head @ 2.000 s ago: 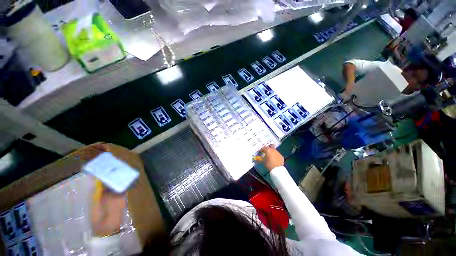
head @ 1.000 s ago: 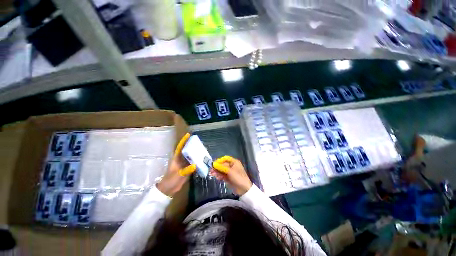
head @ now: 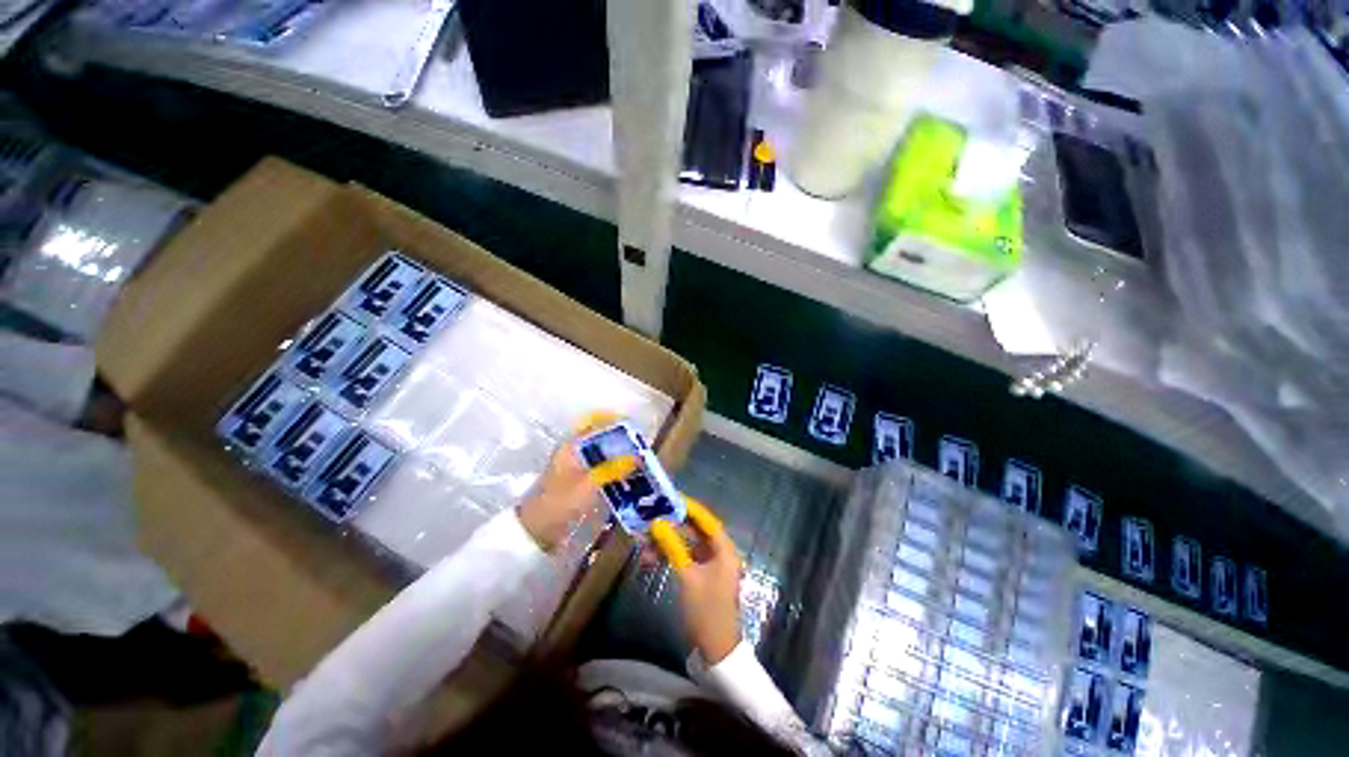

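A phone-sized unit [head: 633,476] is held between both hands over the right edge of the carton, its blue-edged, black and white face showing. My left hand [head: 565,491], with yellow-orange finger cots, grips its upper left end. My right hand [head: 707,574], also with finger cots, holds its lower right end. The blister tray [head: 444,444] lies in the brown carton [head: 222,518]; several units [head: 352,473] fill its left pockets, and its other pockets look whitish.
Several units [head: 832,414] lie in a row on the dark green conveyor [head: 710,326]. Empty trays [head: 769,510] and the filled tray stack [head: 947,621] lie right of the carton. A metal post [head: 651,178] rises behind it. The shelf holds a tissue pack [head: 947,207], tumbler [head: 858,111] and smartphone [head: 1099,192].
The view has swung left towards the carton. The unit in both hands has turned from its plain pale face to its detailed face. Earlier, my right hand was at the filled tray stack.
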